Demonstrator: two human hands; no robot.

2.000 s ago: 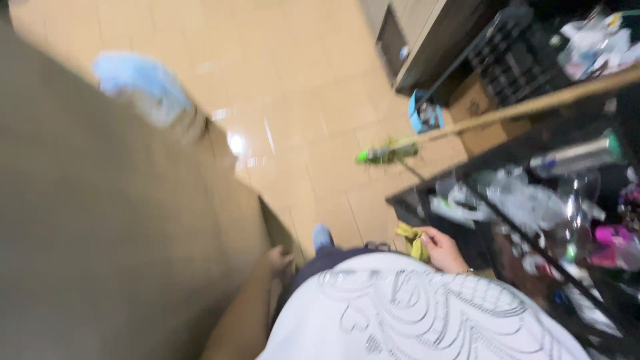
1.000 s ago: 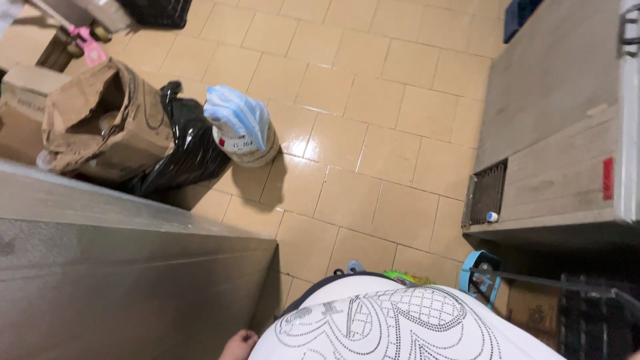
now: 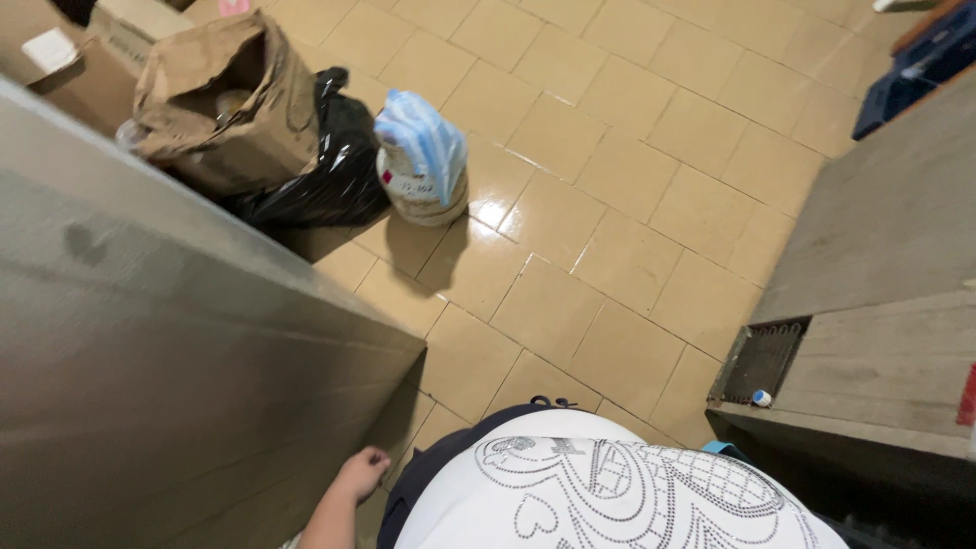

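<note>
My left hand (image 3: pixel 364 473) hangs low beside my body, near the lower end of a grey metal cabinet side (image 3: pixel 183 328). Its fingers are loosely curled, and no object shows in them. My right hand is out of the frame. Ahead on the tiled floor stands a gas cylinder (image 3: pixel 427 207) with a light blue and white striped plastic bag (image 3: pixel 427 141) draped over its top. Beside it on the left is a shiny black plastic bag (image 3: pixel 343 156), touching an open, crumpled cardboard box (image 3: pixel 282 130).
Another cardboard box (image 3: pixel 88 91) lies at the far left. On the right stands a grey metal cabinet (image 3: pixel 877 320) with a recessed grille (image 3: pixel 762 358) and a small bottle cap (image 3: pixel 761 398). A dark blue object (image 3: pixel 884 103) sits at the upper right. Beige tiles (image 3: pixel 625 343) run between the cabinets.
Two seconds ago my right hand held something yellow at my side; it has since left the view. The view has swung away from the cluttered rack on the right.
</note>
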